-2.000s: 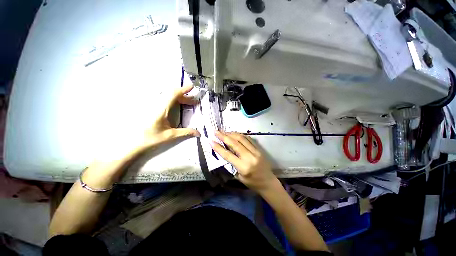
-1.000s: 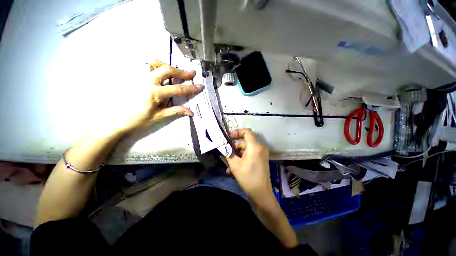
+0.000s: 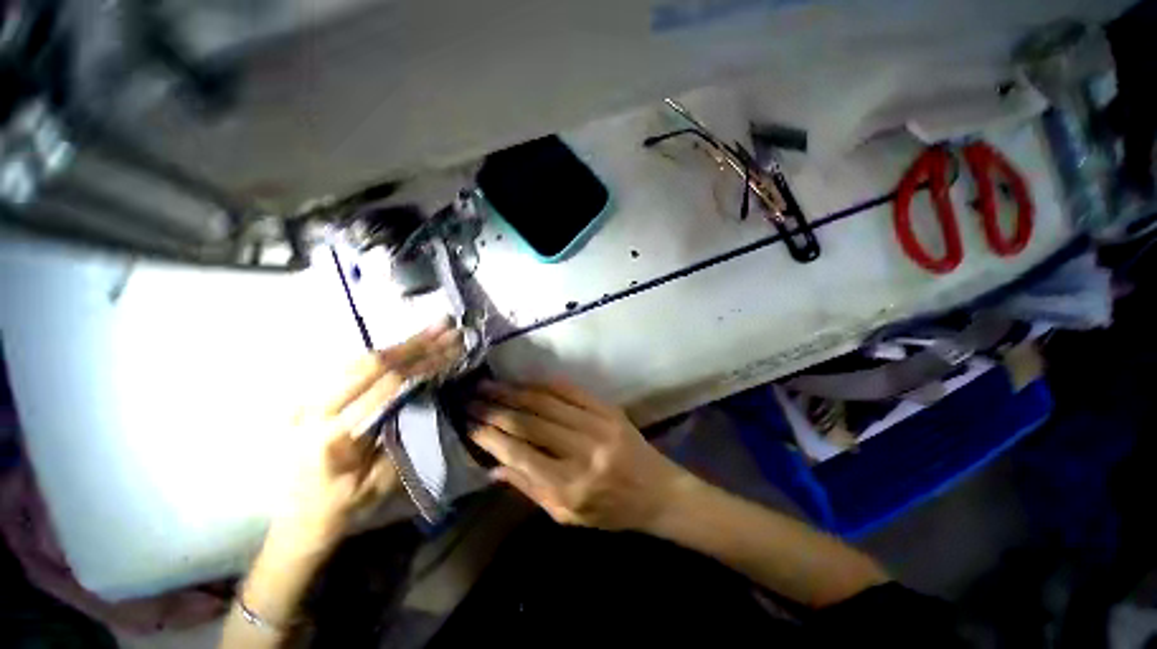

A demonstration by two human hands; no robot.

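A narrow grey curved band (image 3: 412, 459) with a white piece (image 3: 429, 444) lies between my hands at the table's front edge, its lower end hanging past the edge. Its upper part runs toward the presser foot area (image 3: 451, 247), which is blurred. My left hand (image 3: 359, 425) grips the band from the left, fingertips on its upper part. My right hand (image 3: 565, 446) is on its right side with bent fingers pinching a dark part of the piece. Where the fingertips meet the cloth is partly hidden.
The sewing machine head (image 3: 368, 95) crosses the top. Right of the foot are a black pad with teal rim (image 3: 546, 197), a slim metal tool (image 3: 761, 190), a small dark block (image 3: 778, 136) and red-handled scissors (image 3: 933, 209). A blue bin (image 3: 926, 450) with cut strips stands below the right edge.
The view has turned and come closer. The white piece, earlier flat under the foot, is now bunched with the grey band nearer the front edge. Both hands have closed in around it.
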